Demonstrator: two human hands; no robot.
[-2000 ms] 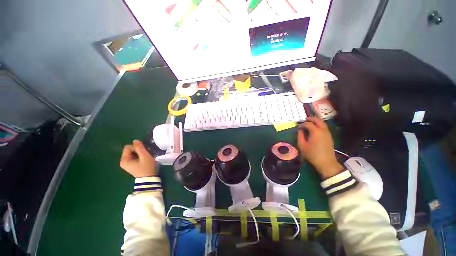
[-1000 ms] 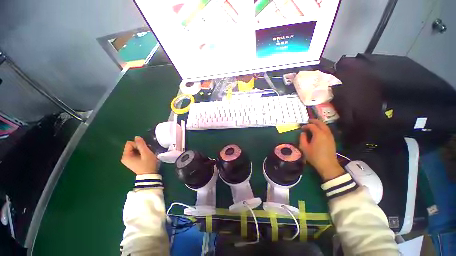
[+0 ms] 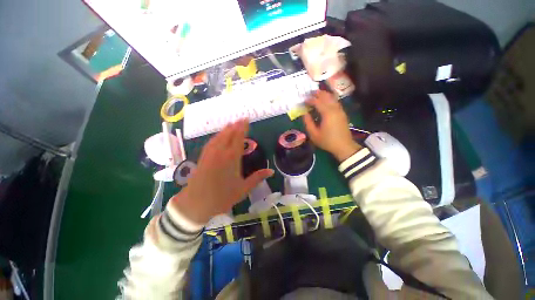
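Three security cameras with white feet and black round fronts stand in a row; the right one (image 3: 294, 153) is in full view. My left hand (image 3: 220, 170) is spread over the left camera and partly hides it and the middle camera (image 3: 254, 161). Whether it touches them I cannot tell. My right hand (image 3: 329, 122) is at the right end of the white keyboard (image 3: 249, 105), fingers apart and slightly blurred, beside a yellow sticky note (image 3: 298, 112). Another white camera (image 3: 159, 147) lies left of the keyboard.
The lit monitor (image 3: 205, 35) stands behind the keyboard. A yellow tape roll (image 3: 174, 109) and a white tape roll (image 3: 180, 85) lie at its left. A crumpled pale bundle (image 3: 321, 55), a mouse (image 3: 388, 153) and a large black case (image 3: 422, 50) are at right. Yellow tape strips (image 3: 326, 205) run under the camera feet.
The view has shifted, so things sit further left and higher. My left hand has moved right from beside the set-aside camera to over the row and spread its fingers. My right hand stays near the keyboard's end.
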